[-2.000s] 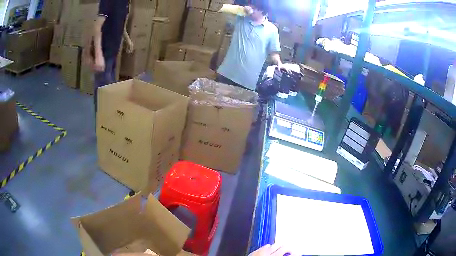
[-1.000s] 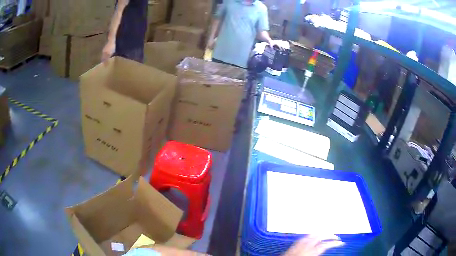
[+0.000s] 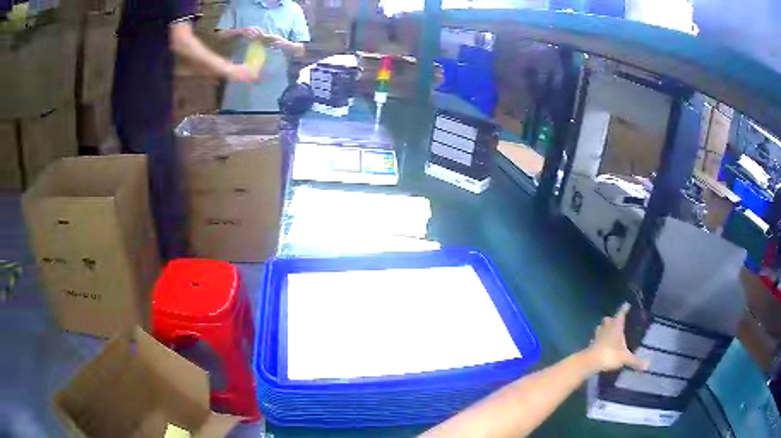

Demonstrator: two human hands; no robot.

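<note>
A black and white gift box (image 3: 676, 364) stands at the right of the bench with pale bars on its side and its grey top flap raised. My left hand (image 3: 618, 344) reaches across from the bottom edge and grips the box's left edge, thumb on the barred side. My right hand is out of the picture. A stack of blue trays (image 3: 394, 398) stands in front of me, with a bright white sheet (image 3: 398, 321) filling the top one.
Another gift box (image 3: 462, 150) stands farther along the green bench (image 3: 522, 235), near a scale (image 3: 345, 162) and signal light (image 3: 383, 81). Pale sheets (image 3: 355, 216) lie behind the trays. Left are a red stool (image 3: 197, 291), cartons (image 3: 90, 248) and two people. A shelf (image 3: 599, 38) overhangs.
The view has swung right. My left hand has moved from the front rim of the trays to the gift box at the right. A person's hand at the back now holds something yellow.
</note>
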